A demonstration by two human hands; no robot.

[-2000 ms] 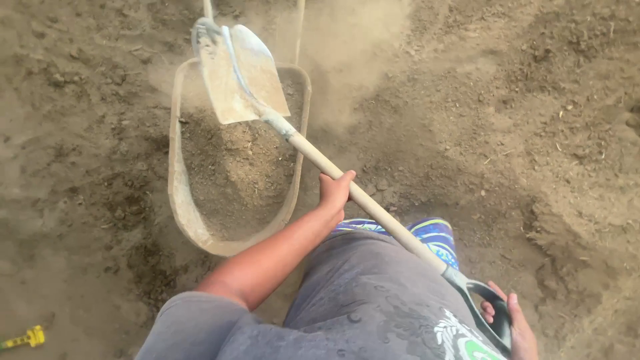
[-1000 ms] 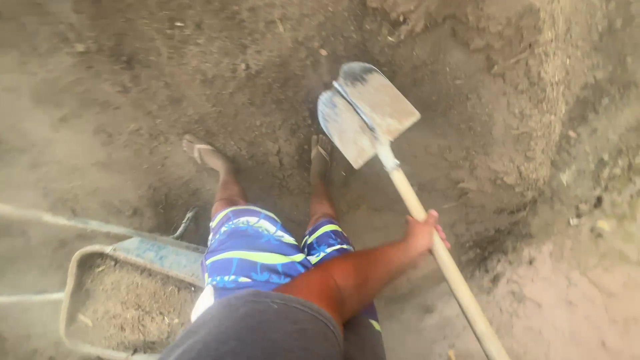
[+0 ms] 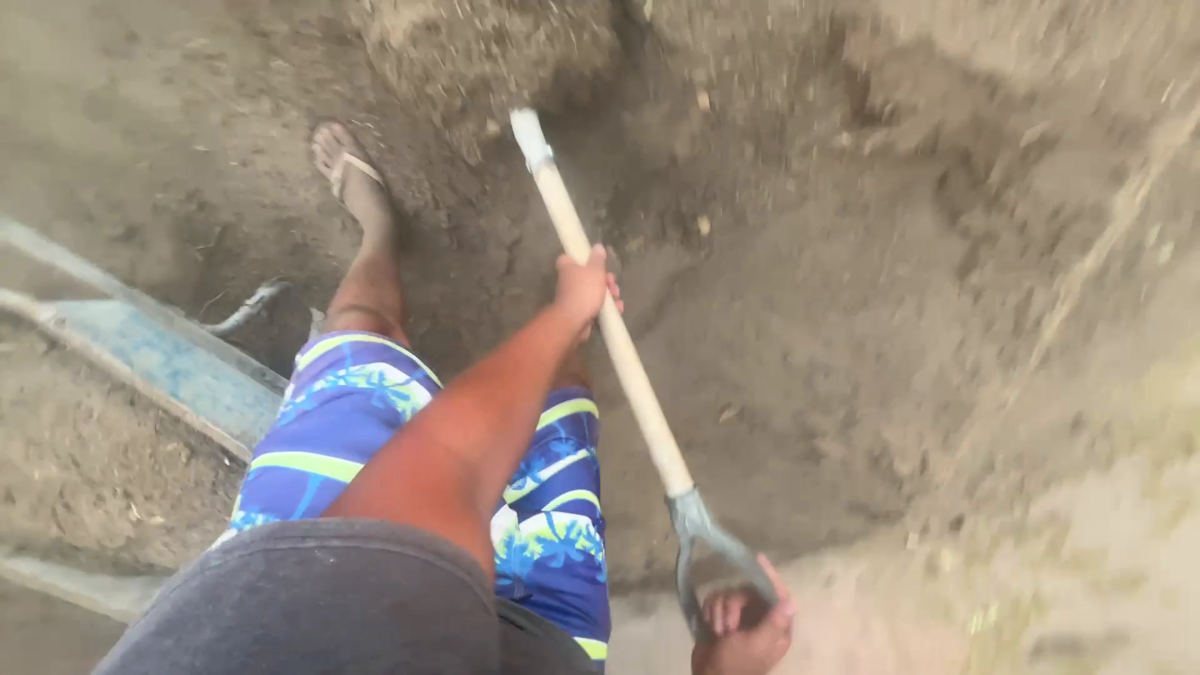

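Observation:
My left hand [image 3: 586,286] is closed around the wooden shaft of a shovel [image 3: 633,384], a little below its metal socket. At the lower right, my right hand [image 3: 748,619] grips the grey D-shaped handle at the shaft's other end. The shovel slants from the upper middle down to the right. Its blade is not visible; the socket ends at the dark edge of a soil mound [image 3: 506,56], so the blade seems sunk in or hidden by soil.
On the left stands a wheelbarrow [image 3: 178,366] with soil [image 3: 84,422] in its tray, close beside my leg. My sandalled foot [image 3: 347,159] rests on the dirt ground left of the shovel. Uneven soil stretches to the right, with paler ground [image 3: 1078,562] at lower right.
The view has swung from the wheelbarrow toward the soil mound. The shovel blade, in plain sight in both earlier frames, is now out of sight. Both hands have moved along with the shovel.

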